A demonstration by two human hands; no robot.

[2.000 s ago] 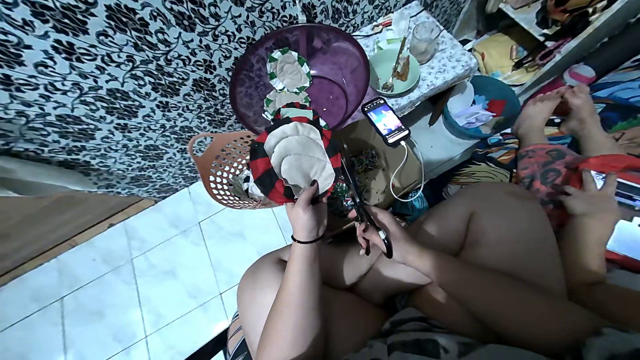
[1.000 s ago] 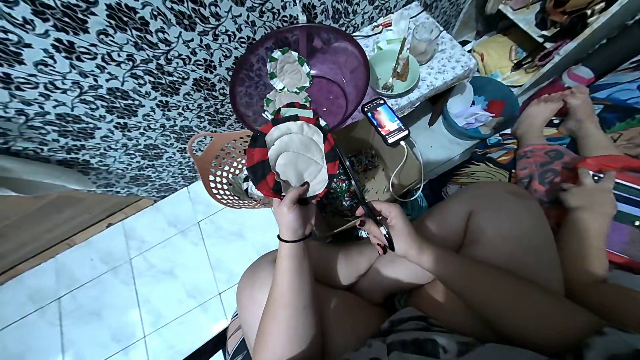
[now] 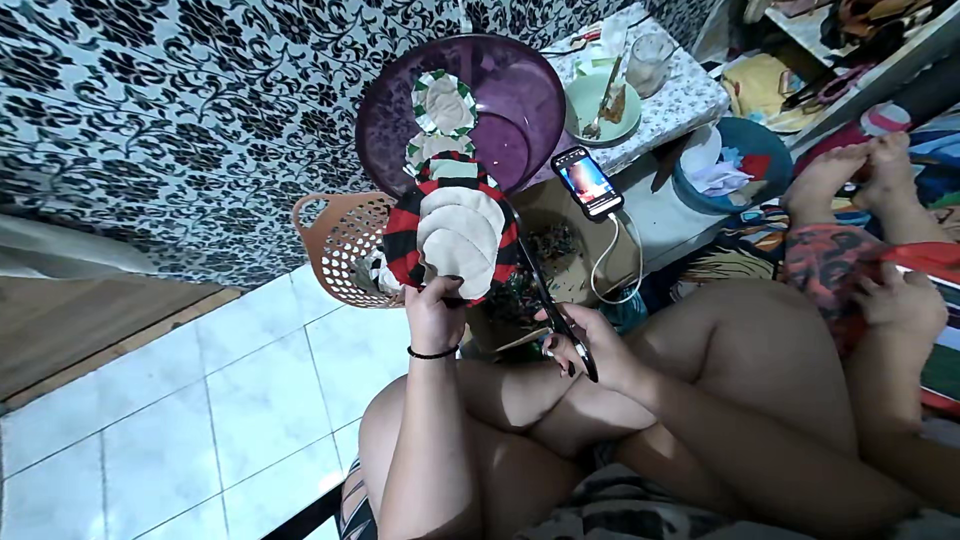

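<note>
My left hand [image 3: 437, 315], with a dark band at the wrist, pinches a stack of layered round cloth pieces [image 3: 461, 240], cream in the middle with red-and-black checked edges. My right hand [image 3: 585, 345] holds black-handled scissors [image 3: 551, 307], their blades pointing up along the right edge of the stack. Whether the blades touch the cloth cannot be told. Beyond the stack, a strand of similar rounds with green-and-white edges [image 3: 444, 103] hangs over the purple plastic basin [image 3: 517, 112].
An orange perforated basket [image 3: 345, 240] stands at left, a cardboard box [image 3: 585, 251] of scraps under my hands. A phone [image 3: 587, 182] with a white cable lies near the green plate [image 3: 630, 120] and glass [image 3: 649, 64]. Another person's feet [image 3: 840, 172] and hand are at right, beside a blue bucket [image 3: 780, 169].
Two seconds ago the scissors' handles were spread in my right hand; now they look closer together. My left hand keeps its hold on the cloth stack.
</note>
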